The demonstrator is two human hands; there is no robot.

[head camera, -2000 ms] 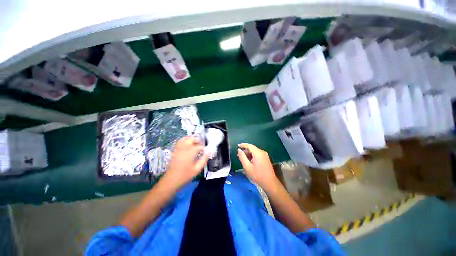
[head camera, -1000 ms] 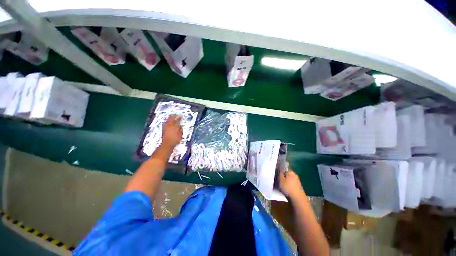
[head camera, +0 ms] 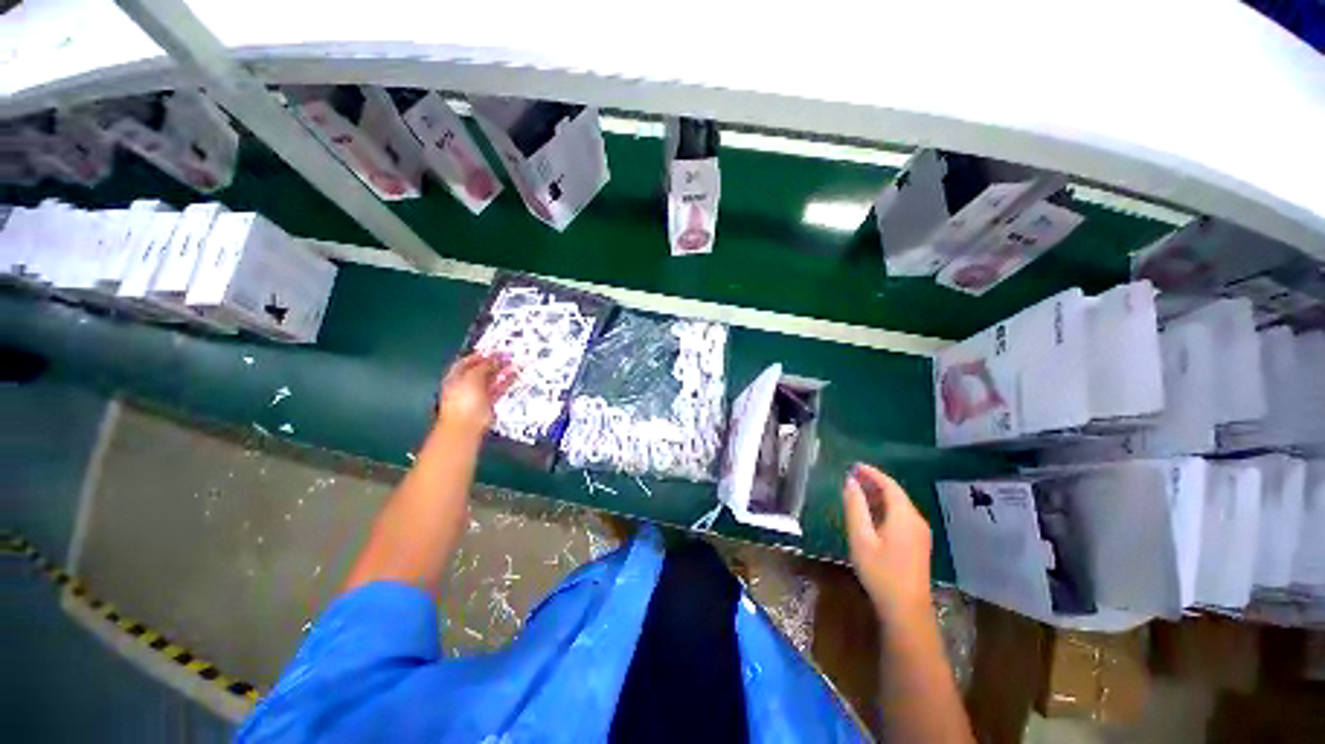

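A white retail box (head camera: 766,448) stands open on the green bench in front of me, its lid flap raised on the left side and its inside dark. My right hand (head camera: 888,531) is just right of the box, apart from it, fingers apart and empty. My left hand (head camera: 472,390) is over the left edge of the heap of small white accessories (head camera: 535,349) in the black tray (head camera: 468,346); its fingertips touch the heap, and whether they hold a piece cannot be told. Coiled white cables (head camera: 639,441) lie on clear plastic (head camera: 634,364) between tray and box.
Open white boxes (head camera: 1046,364) stand in rows at right. Closed white boxes (head camera: 259,276) line up at left. More boxes (head camera: 695,204) stand on the far strip under the white shelf (head camera: 698,80). A brown carton (head camera: 1093,676) is below at right. White scraps (head camera: 281,394) lie on the bench.
My right hand has let go of the box, which now stands on the bench. My left hand has moved from the heap's middle to its left edge. The view has shifted slightly left.
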